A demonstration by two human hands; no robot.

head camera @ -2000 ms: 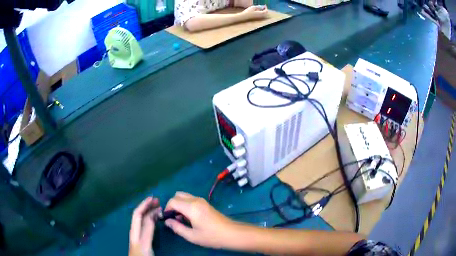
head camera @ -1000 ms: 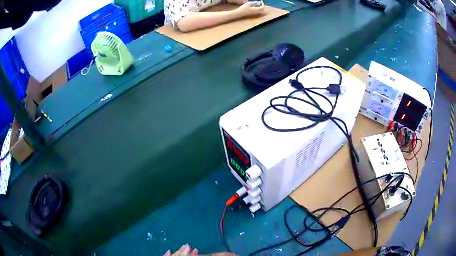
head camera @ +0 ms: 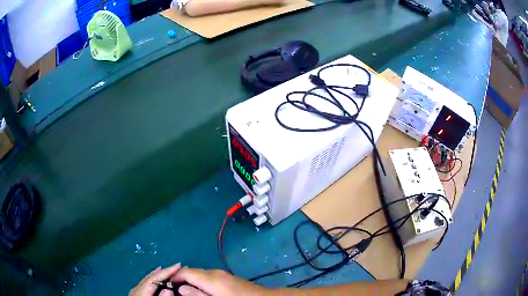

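Note:
My left hand point(head camera: 147, 282) and my right hand point(head camera: 205, 281) are together at the bottom edge, partly cut off. Their fingers close around a small black item point(head camera: 168, 285); what it is cannot be told. A thin black cable point(head camera: 272, 274) runs from near my right hand to a tangle of leads point(head camera: 324, 245) on the right. The leads connect to a cream test box point(head camera: 418, 173). The big white power supply point(head camera: 307, 139) stands ahead, with red and green digits lit and a red plug point(head camera: 236, 207) at its front.
Black cable coil point(head camera: 324, 104) lies on the supply. Black headphones point(head camera: 278, 65) lie behind it; others point(head camera: 18, 215) lie far left. A red-digit meter point(head camera: 431, 110) stands right on cardboard point(head camera: 341, 208). Green fan point(head camera: 109, 36) and a person's forearm point(head camera: 231, 6) are across the belt. Floor tape point(head camera: 486, 214) lies right.
The view has shifted, so the bench things sit further left and higher. My hands, almost out of the picture one second ago, show again at the bottom edge, together around the black item.

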